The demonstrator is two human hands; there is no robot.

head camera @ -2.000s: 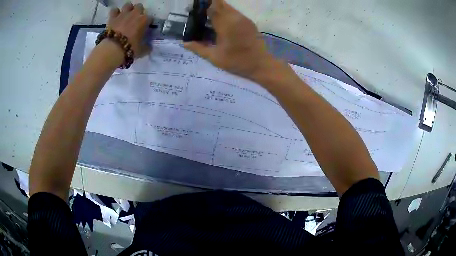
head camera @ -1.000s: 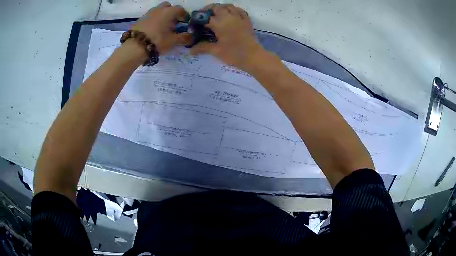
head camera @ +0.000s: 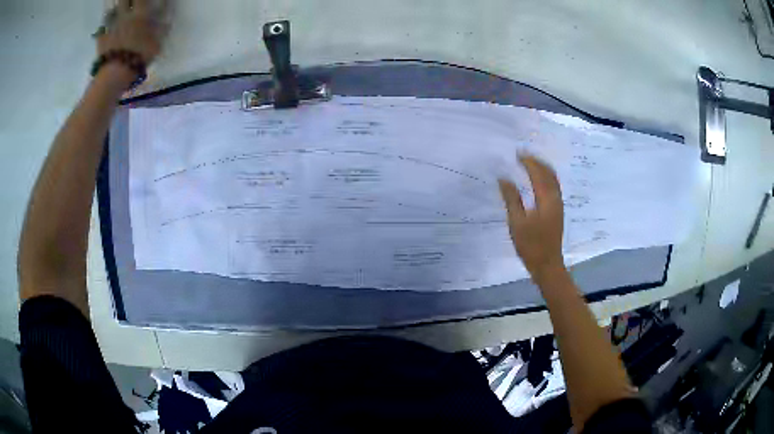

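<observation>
The white paper marker [head camera: 339, 191] with thin curved lines and small text lies on the grey fabric lay [head camera: 356, 309], whose dark edges show around it. A dark metal cloth clamp [head camera: 283, 72] stands on the lay's far edge, left of centre, its foot over fabric and paper. My left hand [head camera: 134, 32], bracelet at the wrist, is at the top left beyond the lay, blurred and partly cut off by the frame edge; its fingers are unclear. My right hand [head camera: 536, 212] is over the right part of the paper, fingers apart, holding nothing.
The off-white table [head camera: 509, 34] surrounds the lay. A second metal clamp or bracket [head camera: 713, 119] with a long dark bar is at the right. A thin grey tool [head camera: 757, 219] lies at the right table edge. White and dark offcuts [head camera: 191, 398] lie below the near edge.
Both hands have left the clamp, which now stands by itself on the lay's far edge. My left hand has moved to the far left, my right hand right and nearer. The view has shifted.
</observation>
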